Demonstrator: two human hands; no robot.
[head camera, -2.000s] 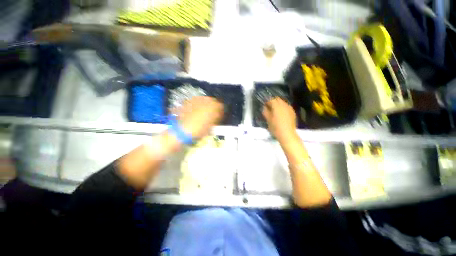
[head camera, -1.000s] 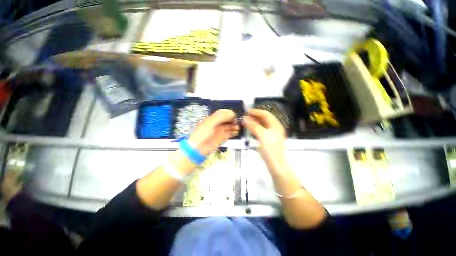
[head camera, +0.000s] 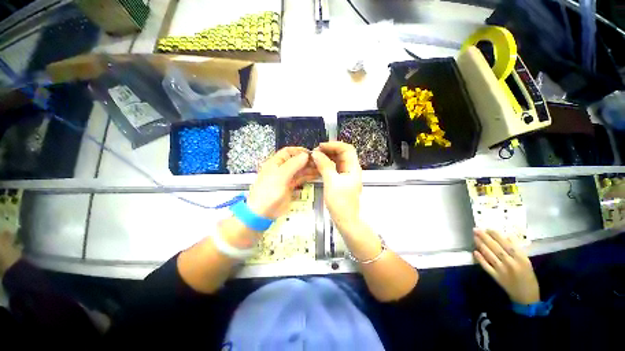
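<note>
My left hand (head camera: 279, 179), with a blue wrist strap, and my right hand (head camera: 337, 177) meet fingertip to fingertip in front of the black bin of small dark parts (head camera: 301, 130). The fingertips of both hands pinch something tiny and dark between them; its kind cannot be told. The cream-yellow PCB panel (head camera: 291, 236) lies on the track below my hands, partly hidden by my left hand and forearm. Bins of blue parts (head camera: 199, 149), white parts (head camera: 251, 147) and grey-black leaded parts (head camera: 364, 140) stand along the shelf.
A large black bin holds yellow components (head camera: 425, 116), with a tape dispenser (head camera: 504, 96) to its right. Silvery bags (head camera: 137, 106) and a tray of yellow-topped parts (head camera: 226, 34) lie behind. Another person's hand (head camera: 507, 264) touches a PCB panel (head camera: 497, 206) at right.
My hands were apart over the bins, then came together; now their fingertips meet. Another person's hand has come onto the right-hand panel.
</note>
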